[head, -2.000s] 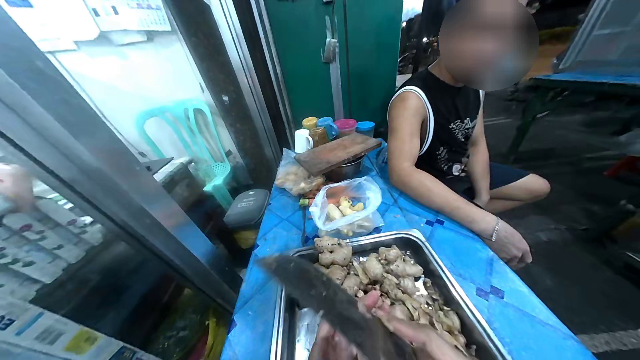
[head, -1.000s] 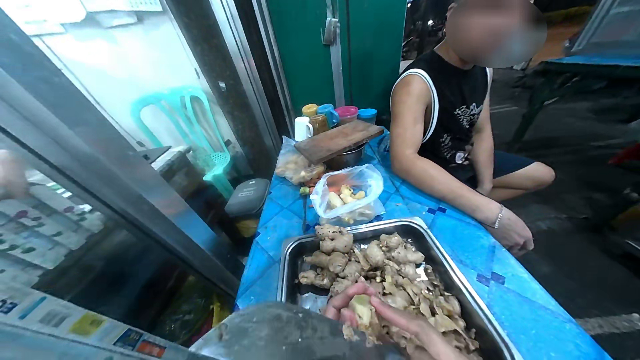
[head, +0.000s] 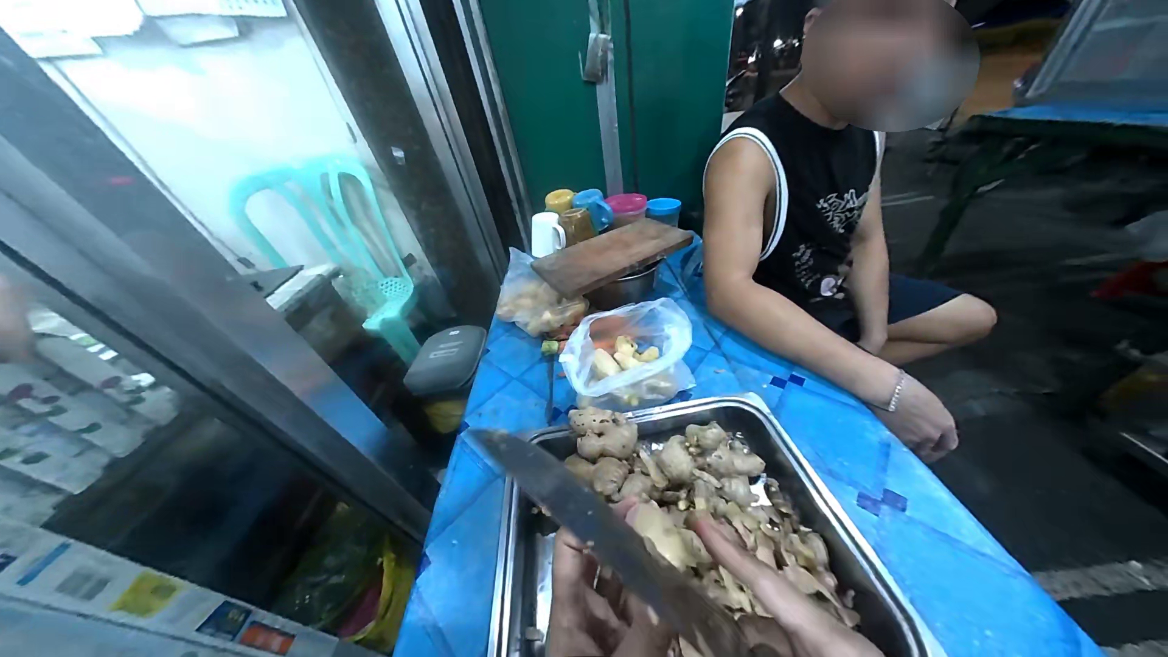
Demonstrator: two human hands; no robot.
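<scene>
My left hand [head: 598, 598] is low over a steel tray [head: 826, 493], its fingers around a partly peeled ginger piece [head: 664, 537]. From the lower right my right hand [head: 776, 593] reaches in, shut on a large knife [head: 598, 529] whose handle is hidden; its thumb lies near the ginger. The broad dark blade slants up to the left across the tray's near left part and hides part of my left hand. Unpeeled ginger roots [head: 607, 433] and loose peelings [head: 803, 557] fill much of the tray. Behind it, an open plastic bag [head: 671, 338] holds peeled pieces.
A wooden board [head: 616, 255] rests on a metal pot [head: 630, 287], beside a bag of ginger [head: 538, 306] and several plastic mugs [head: 626, 205]. A seated person's forearm [head: 812, 351] lies along the right edge of the blue-covered table [head: 940, 538]. A glass door stands at left.
The knife blade, low and broad to the camera a second ago, now slants up over the tray's left side. The ginger piece is still between my hands. The seated person's arm remains on the table edge.
</scene>
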